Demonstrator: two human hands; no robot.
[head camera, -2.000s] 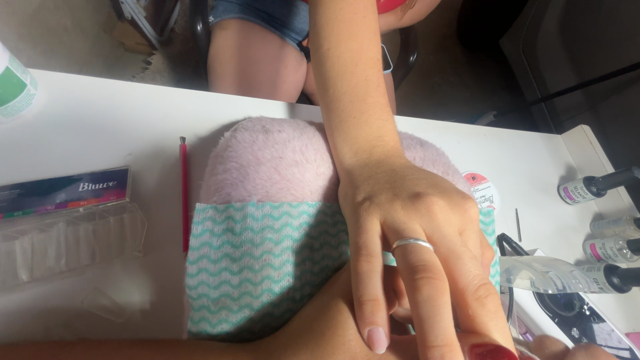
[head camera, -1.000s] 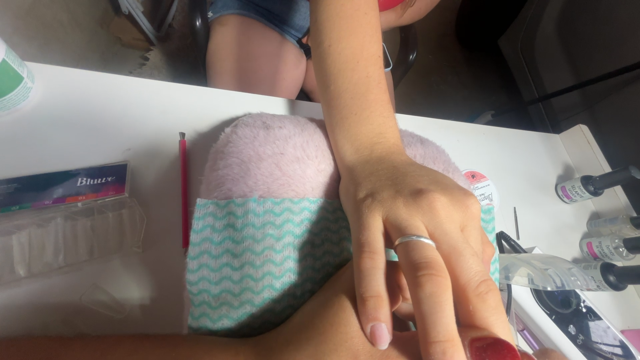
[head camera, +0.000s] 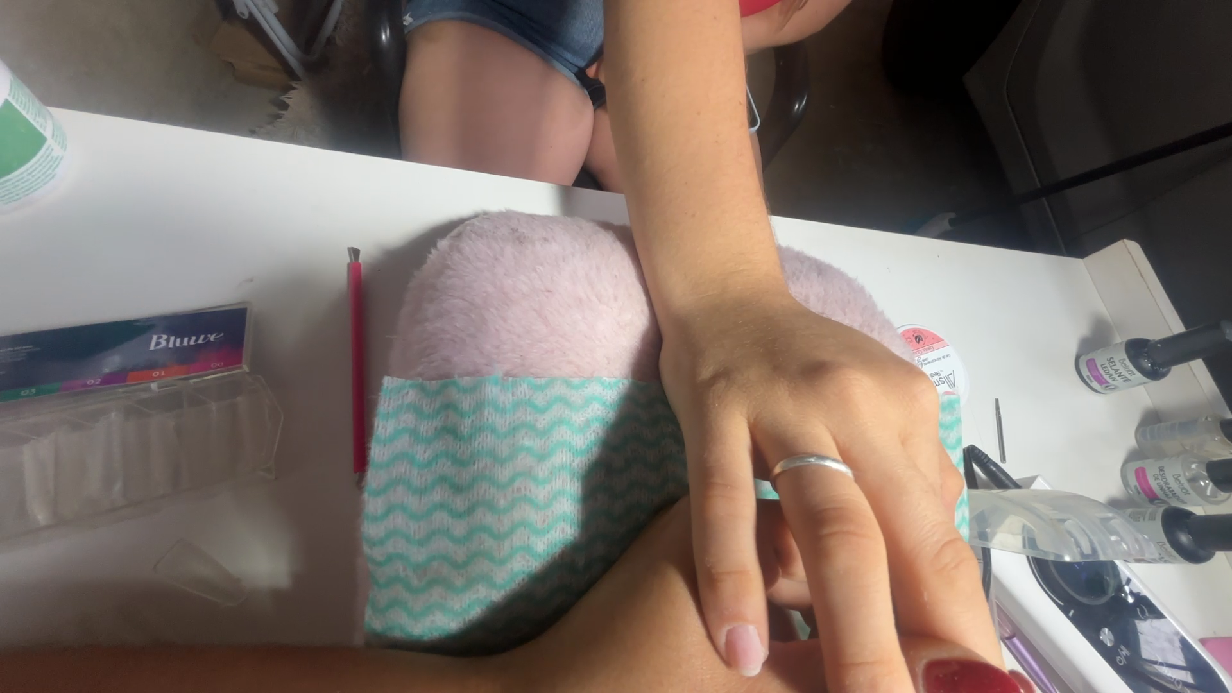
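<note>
My left hand (head camera: 664, 606) enters along the bottom edge and lies under the hand (head camera: 808, 385) of a person seated opposite, holding its fingers. A thumb with a red nail (head camera: 967, 677) presses there at the bottom edge; it appears to be mine. The other person's hand wears a silver ring (head camera: 813, 464) and rests palm down, its fingertips partly cut off. Beneath both are a fluffy pink cushion (head camera: 529, 289) and a white cloth with turquoise waves (head camera: 500, 481). My right hand cannot be made out.
A pink-handled brush (head camera: 357, 366) lies left of the cushion, near a clear box of nail tips (head camera: 135, 452) and a loose tip (head camera: 200, 573). Small bottles (head camera: 1116, 368), a metal bit (head camera: 999, 430), a round labelled container (head camera: 934, 356) and a white device (head camera: 1107, 616) are at right.
Fingers that showed at the bottom right edge two seconds ago have mostly left the view. The ringed hand and my left hand have hardly moved.
</note>
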